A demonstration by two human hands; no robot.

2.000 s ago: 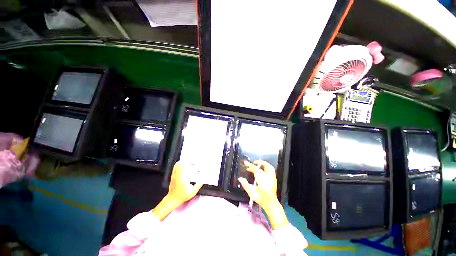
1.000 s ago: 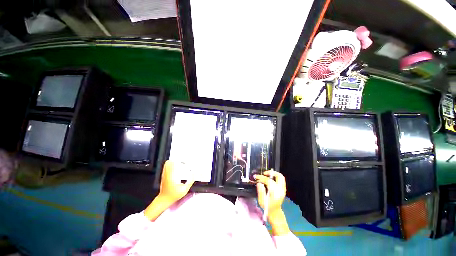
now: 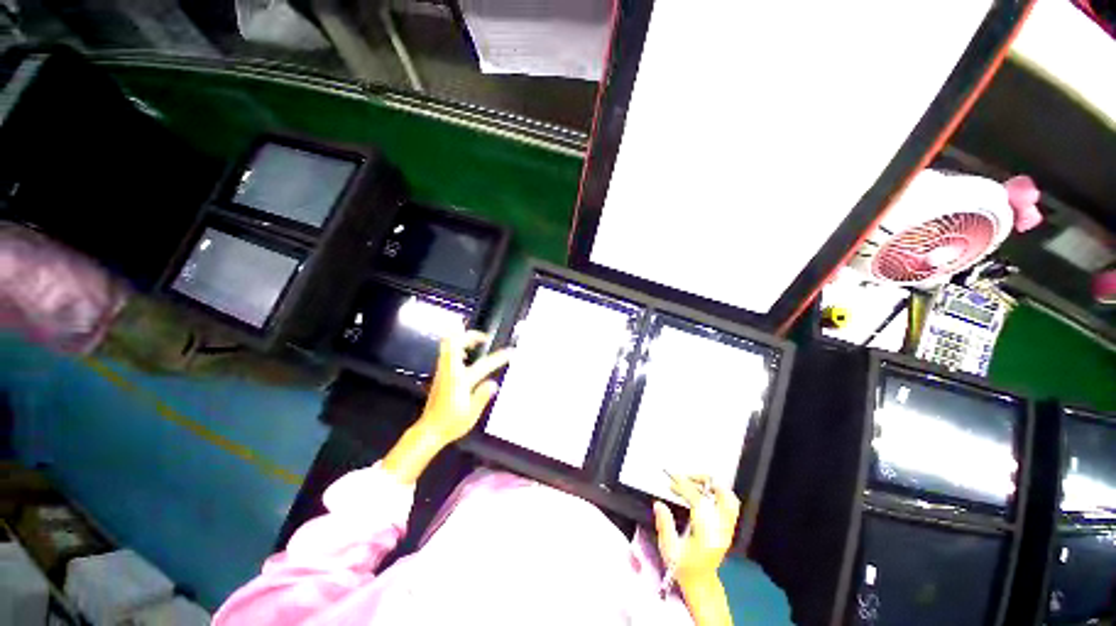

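A black two-pocket tray (image 3: 602,479) lies in front of me with two tablet-like units side by side. The left unit (image 3: 559,373) and the right unit (image 3: 698,410) both look bright white. My left hand (image 3: 459,389) is at the tray's left edge, fingers apart, with fingertips by the left unit's side. My right hand (image 3: 704,532) is over the lower part of the right unit and holds a thin pale stick, perhaps a stylus or pen (image 3: 672,572).
A large white panel (image 3: 783,135) stands behind the tray. Trays with screens stand at left (image 3: 294,184) and right (image 3: 942,446). A pink and white fan (image 3: 936,245) and a calculator (image 3: 963,328) are at right. A pink sleeve (image 3: 55,287) shows at far left.
The view has turned, so the bench appears tilted. My left hand has moved up along the tray's left edge. The right unit went from dark with reflections to bright white.
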